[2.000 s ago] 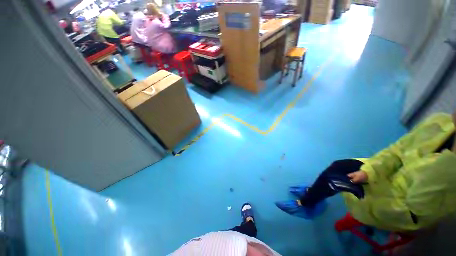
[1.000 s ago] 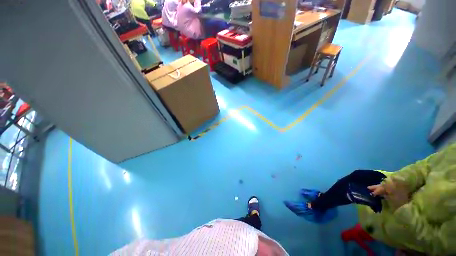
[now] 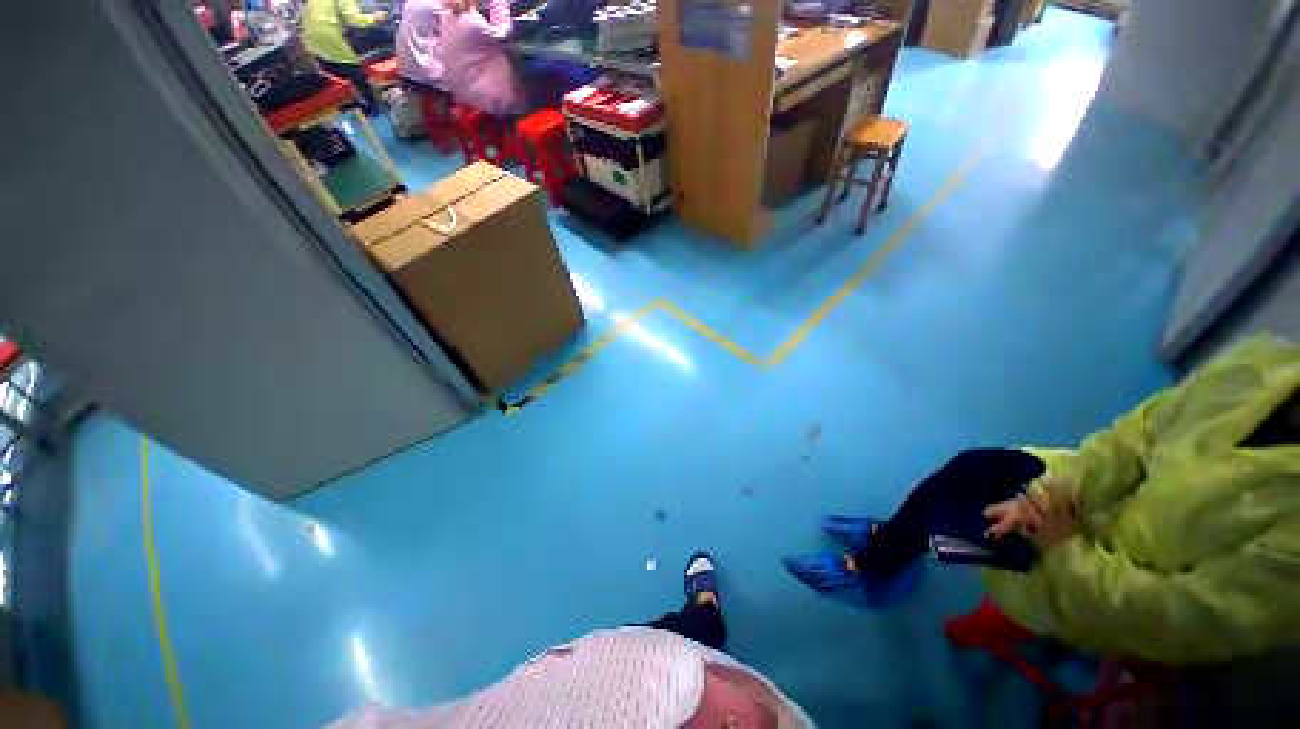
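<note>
Neither of my hands is in the picture. My striped smock (image 3: 570,691) and one dark shoe (image 3: 700,575) show at the bottom. Nearest in front, at the lower right, a person in a yellow-green smock (image 3: 1198,527) sits on a red stool (image 3: 991,627). The person wears blue shoe covers (image 3: 827,573). A flat dark smartphone (image 3: 961,548) lies at the person's lap, with both of the person's hands close to it.
A large carton (image 3: 478,285) stands against the grey partition (image 3: 243,328) at left. Beyond are a wooden desk (image 3: 713,135), a wooden stool (image 3: 874,138), red-topped bins (image 3: 616,143) and people at benches. Yellow tape (image 3: 841,299) marks the blue floor.
The view swung right-to-left across the room and partly back. The seated person's phone now lies flatter and lower, and a second hand shows beside the first.
</note>
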